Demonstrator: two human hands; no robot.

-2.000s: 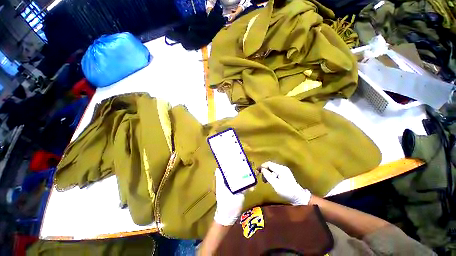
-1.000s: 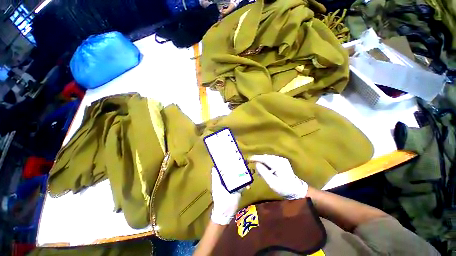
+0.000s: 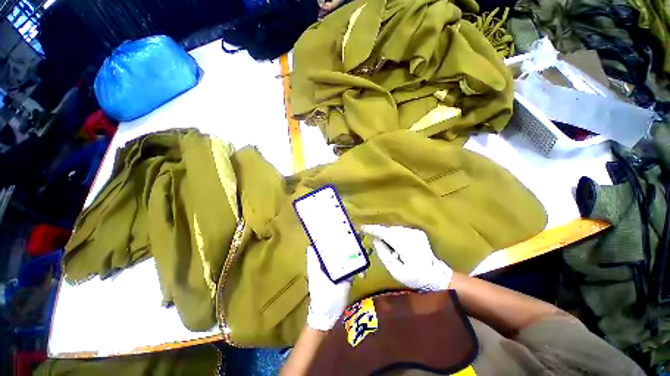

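A smartphone (image 3: pixel 331 233) with a bright white screen is held upright above the olive coat (image 3: pixel 411 172). My left hand (image 3: pixel 328 294), in a white glove, grips the phone's lower end. My right hand (image 3: pixel 408 257), also gloved in white, is just right of the phone, palm side low and fingers partly curled. A small thin dark object shows at its fingers; I cannot tell what it is. The coat lies spread over the table, with a pocket flap (image 3: pixel 445 181) at the right and a dotted gold-brown edge at the left.
A heap of olive coats (image 3: pixel 411 73) lies at the far side. A white perforated basket (image 3: pixel 540 126) with papers is at the right. A blue plastic bag (image 3: pixel 145 77) is at the far left. Dark green jackets (image 3: pixel 617 257) hang at the right. The white table (image 3: pixel 213 95) has orange-yellow edging.
The view has shifted slightly. The phone stays in my left hand. My right hand was pinched near the phone's lower corner and now has its fingers beside the phone's right edge.
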